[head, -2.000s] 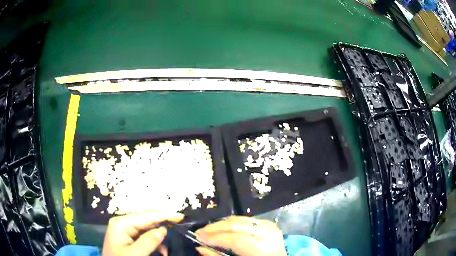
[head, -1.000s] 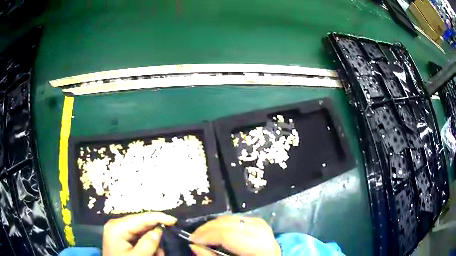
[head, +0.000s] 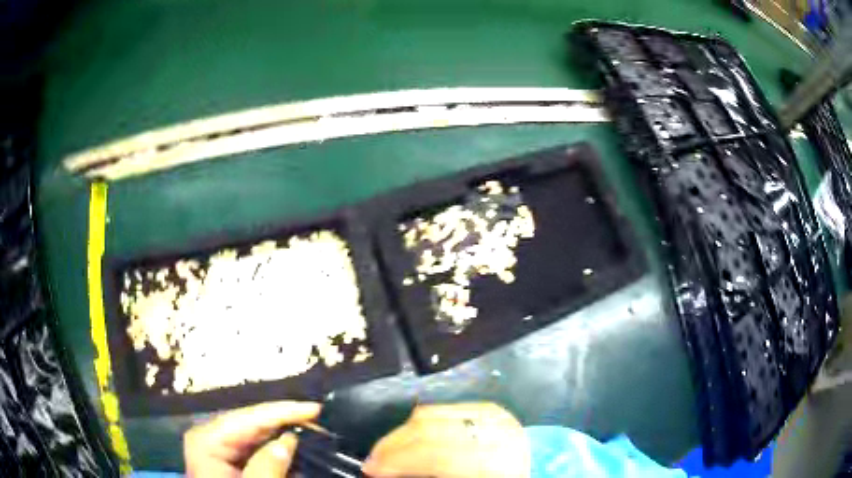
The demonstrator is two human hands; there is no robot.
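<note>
My left hand [head: 245, 442] is at the bottom edge, its fingers closed on a dark housing [head: 316, 455], which is partly hidden and cut off by the frame. My right hand [head: 453, 441] is just right of it, holding a slim metal tool, likely tweezers [head: 336, 451], with the tip at the housing. The tool's end is blurred. Above the hands, the left black parts tray [head: 115, 322] is heaped with small pale pieces [head: 266, 313]. The right black parts tray [head: 560, 266] holds a smaller scattered heap [head: 467, 233] and some greyish scraps.
A large shiny black blister tray [head: 719, 205] stands at the right, with another [head: 23, 392] at the left edge. Pale strips [head: 374, 114] cross the green bench behind the trays. Yellow tape [head: 99, 308] runs down the left. A grey bar [head: 815, 93] is at upper right.
The view has shifted and tilted, so trays and strips sit higher and further left. Both hands remain together at the housing, the right hand still holding the tool.
</note>
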